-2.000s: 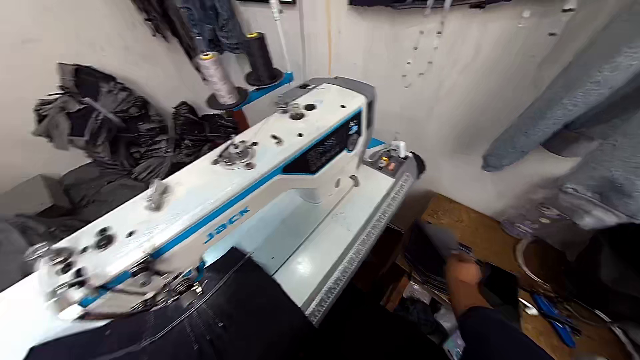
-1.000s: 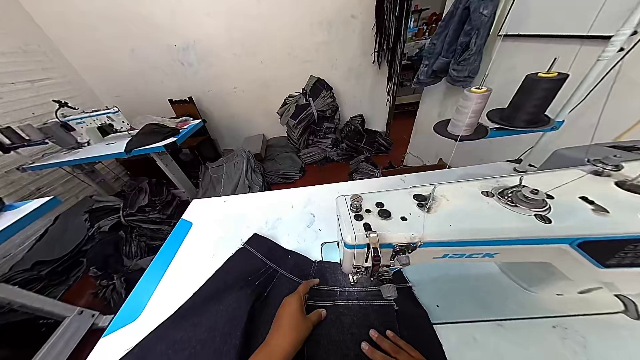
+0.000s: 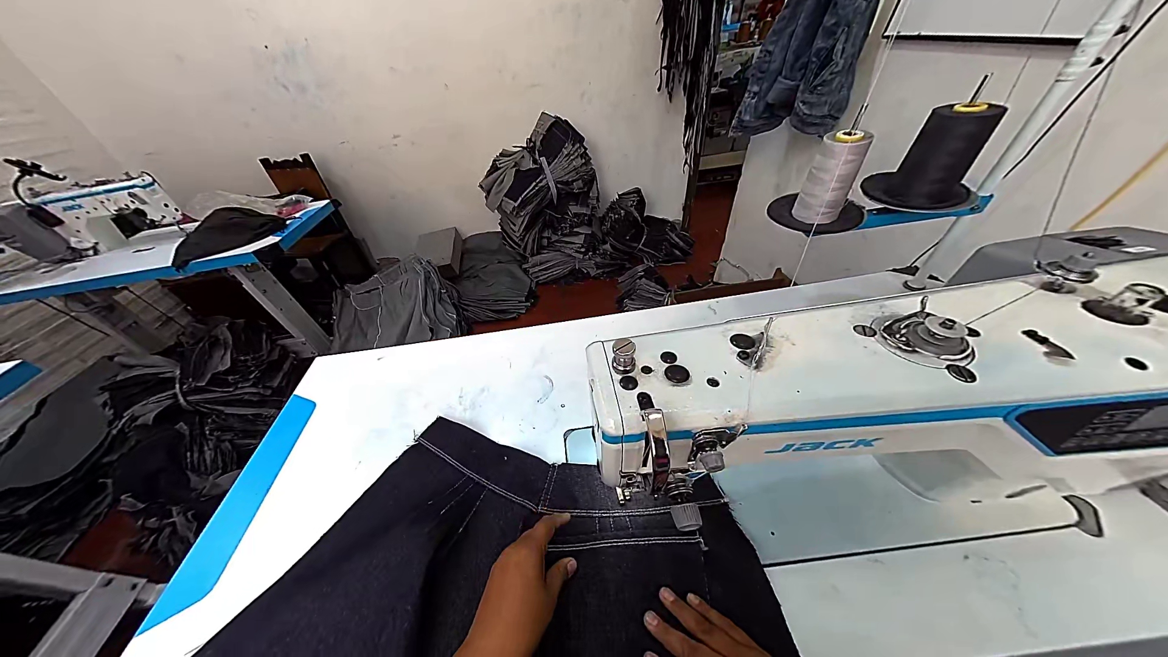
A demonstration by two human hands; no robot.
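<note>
A dark denim garment piece [image 3: 383, 557] with white topstitching lies on the white sewing table [image 3: 365, 392], its upper part beneath the head of a Jack industrial sewing machine [image 3: 821, 365]. My left hand [image 3: 520, 584] rests on the denim left of the needle area, index finger along a stitched seam, thumb apart. Lower right, my right hand [image 3: 698, 630] lies on the denim with spread fingers; its lower part is cut off by the frame. The needle tip is hidden behind the machine's fittings.
A light thread cone [image 3: 829, 178] and a black thread cone [image 3: 949, 146] stand on a blue holder behind the machine. Bundles of dark fabric [image 3: 547, 192] lie on the floor by the wall. Another sewing machine [image 3: 109, 210] stands on a table at the left.
The view swung left between the two earlier frames. The hand seen over the brown surface two seconds ago is no longer there; both hands have stayed on the denim since one second ago.
</note>
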